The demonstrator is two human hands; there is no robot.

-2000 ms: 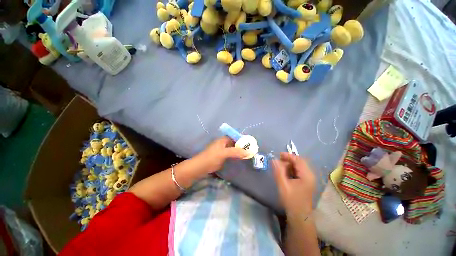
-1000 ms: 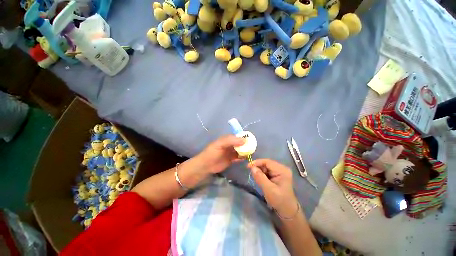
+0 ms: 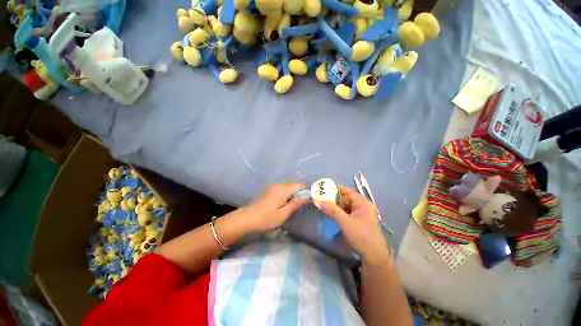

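Note:
A small plush toy (image 3: 325, 191) with a pale, overexposed round head and blue parts is held between both hands above the table's near edge. My left hand (image 3: 280, 202) pinches a blue part at the toy's left side. My right hand (image 3: 358, 216) grips the head from the right and below. A blue piece hangs under the head. Silver thread snips (image 3: 372, 198) lie open on the grey-blue cloth just right of my right hand. No needle can be made out.
Plush toys (image 3: 283, 83) are piled at the back. A carton (image 3: 54, 223) full of toys stands at left. Spray bottles (image 3: 114, 73) are upper left. A red-white box (image 3: 509, 121), notes (image 3: 476, 89) and a doll (image 3: 500, 213) on striped fabric lie right. Loose threads (image 3: 393, 153) lie on the cloth.
My right hand has moved from below the toy up to its head. My left hand has shifted from the head to a blue part. The blue part now points left instead of up.

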